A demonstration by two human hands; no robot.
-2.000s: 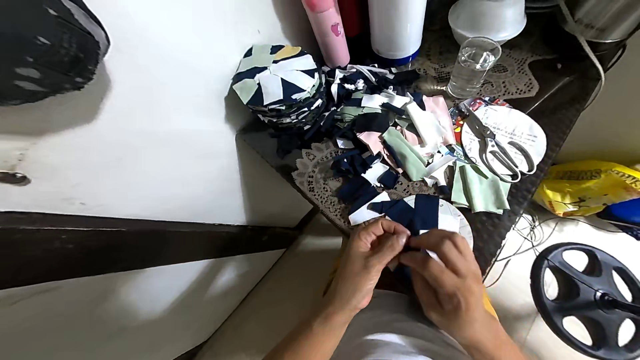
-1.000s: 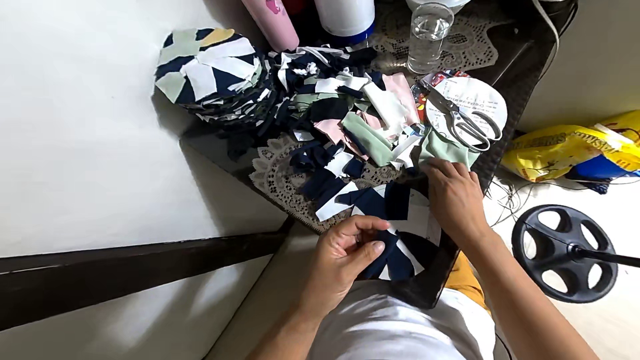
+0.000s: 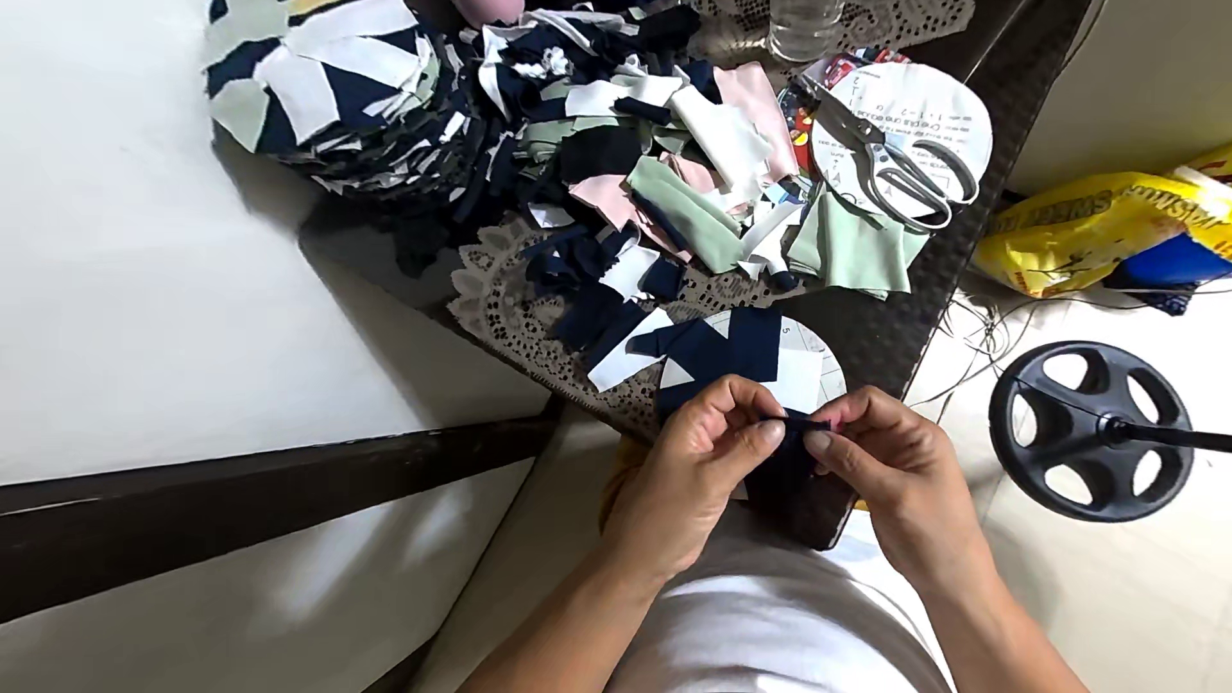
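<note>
Between them, my left hand (image 3: 707, 472) and my right hand (image 3: 890, 472) pinch a dark navy fabric piece (image 3: 801, 423) by its upper edge at the table's near corner. Just beyond lies a round paper piece (image 3: 830, 371), partly covered by navy and white fabric strips (image 3: 756, 342). Loose scraps in green, pink, white and navy (image 3: 688, 217) are heaped farther back. Scissors (image 3: 900, 168) rest on another round paper (image 3: 948, 106) that bears writing, beside folded light green fabric (image 3: 857, 245). A tall stack of patchwork fabric rounds (image 3: 318, 77) stands at the back left.
A lace doily (image 3: 500, 289) lies under the scraps on the dark table (image 3: 881, 322). A clear glass (image 3: 807, 29) stands at the back. Right of the table are a yellow plastic bag (image 3: 1068, 226), cables and a black wheel-shaped base (image 3: 1088, 433) on the floor. A white wall is at left.
My right hand has moved from the light green fabric back toward my left hand. Both hands now hold the navy piece. The view has shifted closer to the table.
</note>
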